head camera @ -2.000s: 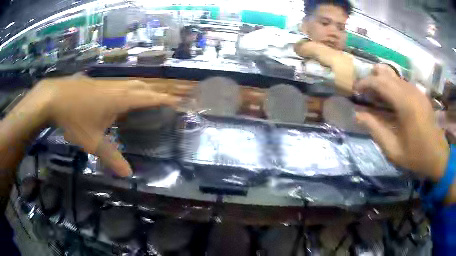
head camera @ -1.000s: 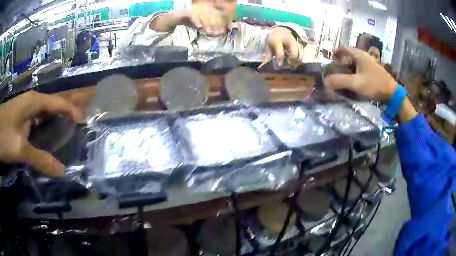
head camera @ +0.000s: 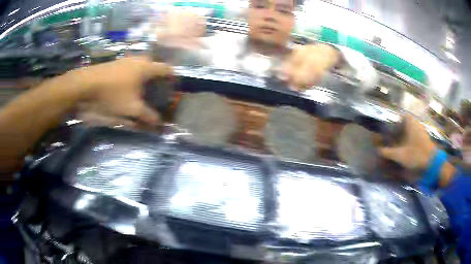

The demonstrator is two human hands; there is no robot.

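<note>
Several square LED work lights with bright ribbed lenses lie side by side under shiny plastic film. Behind them, round grey weights stand on edge in a row against a brown board; another weight stands at the centre. My left hand, blurred, grips a dark round weight at the left end of this row. My right hand, blurred, has fingers and thumb around a dark weight at the right end, partly hidden.
A person faces me across the rack, with both blurred hands over its far side. A dark rack edge runs behind the weights. Benches and green wall panels show behind, and more people are at the far right.
The view has shifted closer over the lamps and weights. My left hand has gone from the lamp row to the weights behind it. The other person's face has come into view.
</note>
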